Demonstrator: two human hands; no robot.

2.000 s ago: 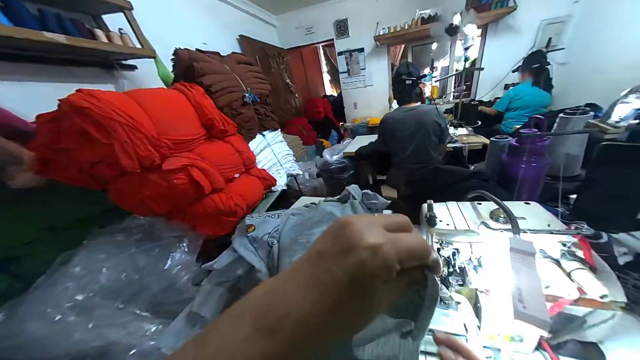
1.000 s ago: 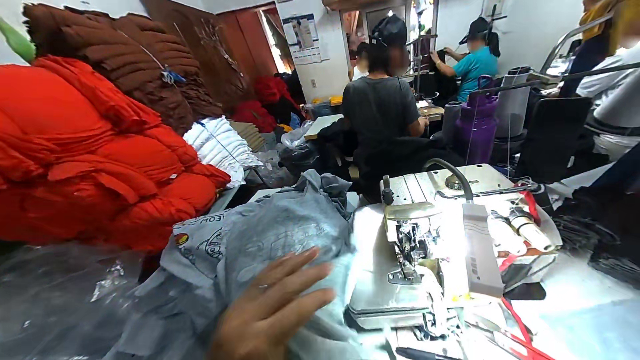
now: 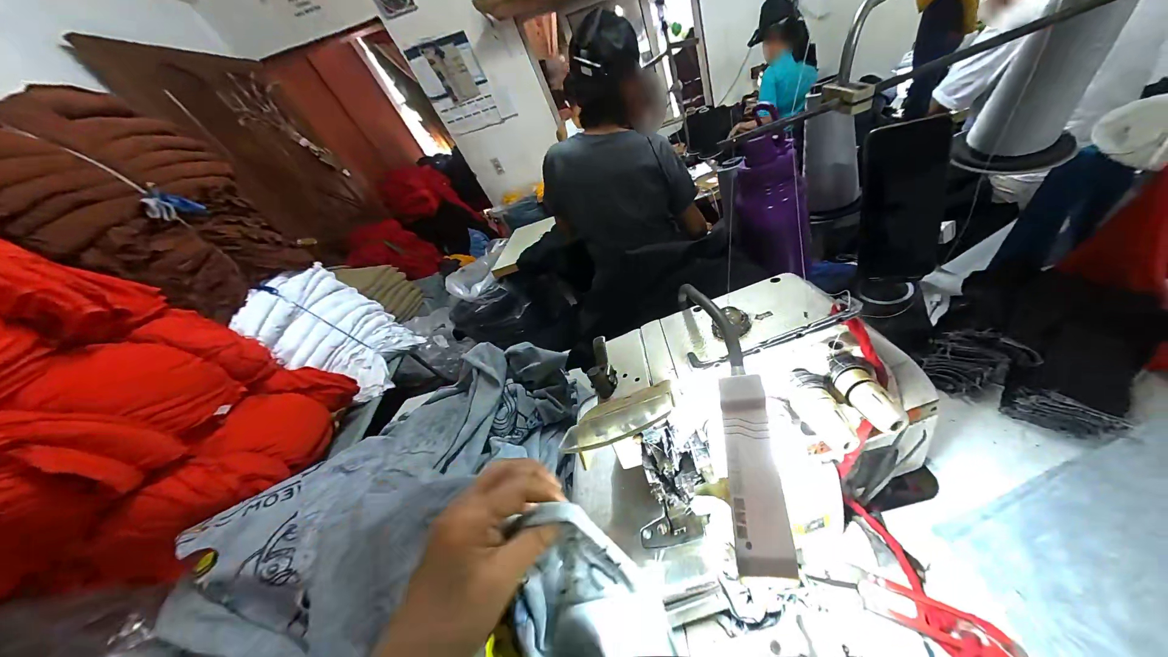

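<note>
My left hand (image 3: pixel 479 557) pinches the edge of a grey printed fabric garment (image 3: pixel 365 511) between thumb and fingers, just left of the machine's presser foot area. The rest of the cloth lies bunched to the left and behind the hand, with printed drawings and a small yellow spot on it. An overlock sewing machine (image 3: pixel 639 365) stands to the right, its needle area lit brightly. A grey lamp (image 3: pixel 757 474) on a bent neck hangs in front of it. My right hand is not in view.
Red folded garments (image 3: pixel 164 429) are piled at the left, with brown bundles (image 3: pixel 109 182) and a white bundle (image 3: pixel 315 324) behind. A person (image 3: pixel 620 182) sits ahead with their back turned. A purple bottle (image 3: pixel 771 210) stands behind the machine; red cloth strips (image 3: pixel 899 547) trail at its right.
My left hand, spread flat on the grey cloth one second ago, now grips its edge and has lifted it beside the machine. The view has turned and tilted.
</note>
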